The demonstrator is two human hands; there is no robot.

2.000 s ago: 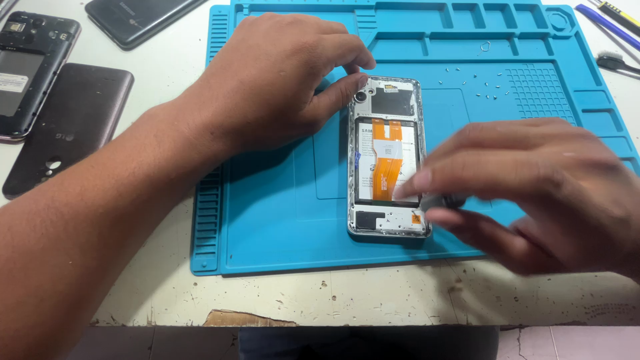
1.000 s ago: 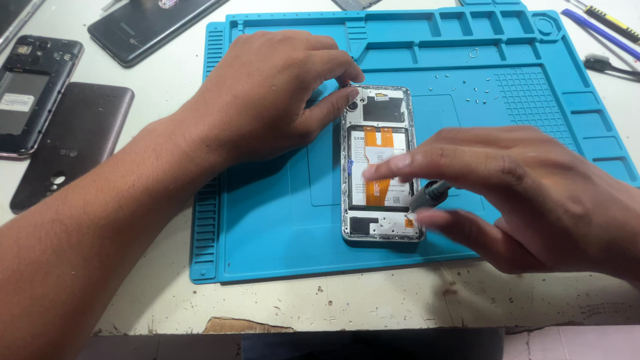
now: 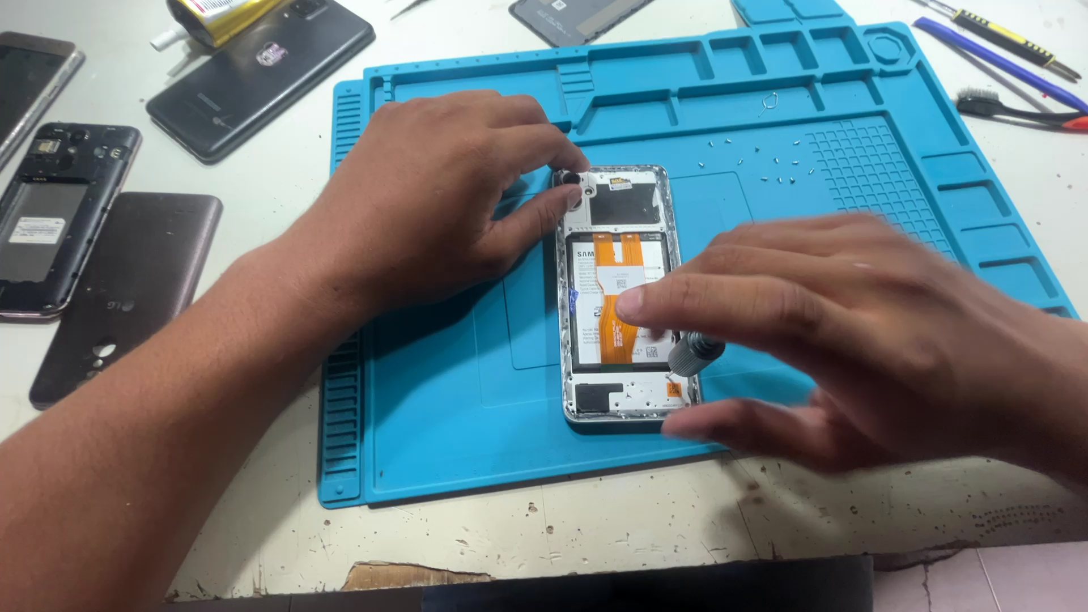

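Note:
An opened Samsung smartphone (image 3: 592, 393) lies face down on a blue silicone repair mat (image 3: 442, 425), its battery (image 3: 586, 297) and orange flex cables (image 3: 614, 340) exposed. My left hand (image 3: 459, 187) grips the phone's upper left corner, thumb and fingertips by the camera. Over the lower right of the phone is my right hand (image 3: 816, 314), slightly blurred, thumb and fingers apart. Between them a small screwdriver (image 3: 695, 353) with a grey knurled handle leans, its tip at the phone's lower right; whether a finger behind touches it I cannot tell. Several tiny screws (image 3: 778, 168) lie on the mat.
At the left lie a black Samsung phone (image 3: 255, 81), an opened phone (image 3: 51, 221) and an LG back cover (image 3: 136, 280). A yellow tube (image 3: 217, 21) stands behind them. A black brush (image 3: 1011, 110), a blue pry tool (image 3: 994, 64) and a yellow-black tool (image 3: 1003, 38) lie at the upper right.
My right hand hovers around the screwdriver throughout, its fingers shifting. My left hand stays at the phone's upper left corner. The view has shifted slightly.

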